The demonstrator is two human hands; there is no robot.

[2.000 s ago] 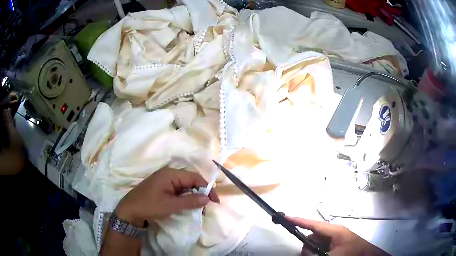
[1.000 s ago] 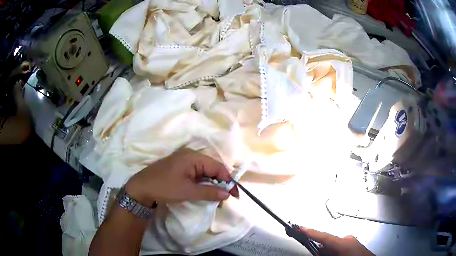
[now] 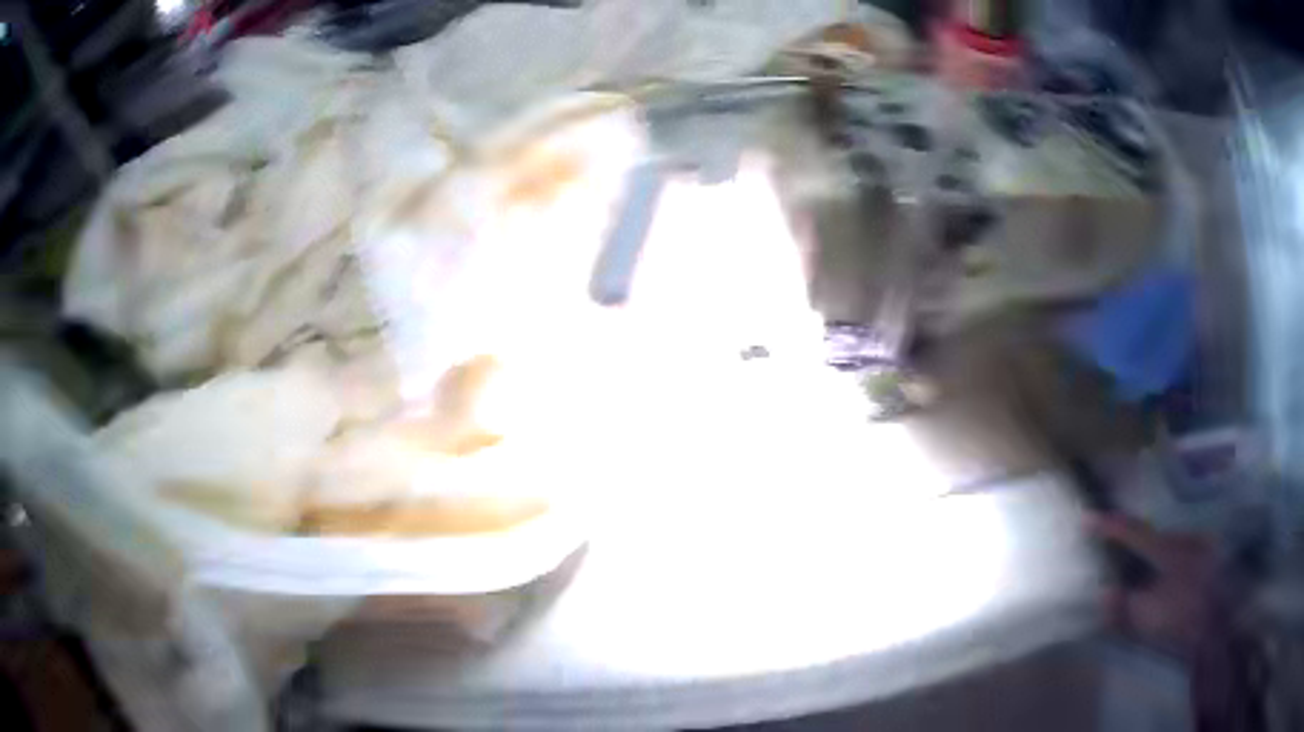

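The picture is strongly blurred. The cream-white garment piece point(image 3: 229, 443) lies in folds at the left, its pale lower edge curving across the front. My left hand point(image 3: 429, 618) shows as a smeared skin-toned patch below this edge, partly covered by fabric; its fingers and grip cannot be made out. My right hand point(image 3: 1176, 579) is blurred at the far right, away from the garment, beside a dark shape that may be the shears. The sewing machine head point(image 3: 858, 250) stands right of the garment. Glare hides most of the needle area.
The flat grey-blue lamp bar point(image 3: 626, 236) is left of the machine head. A light blue tassel point(image 3: 1144, 336) hangs at the right. More cream fabric point(image 3: 572, 50) is heaped behind. A red item point(image 3: 984, 55) is at the back. The table's front edge point(image 3: 687, 701) curves along the bottom.
The view has swung to the right. My right hand has moved away from my left hand to the far right. The shears no longer show clearly at the fabric or at my left fingertips.
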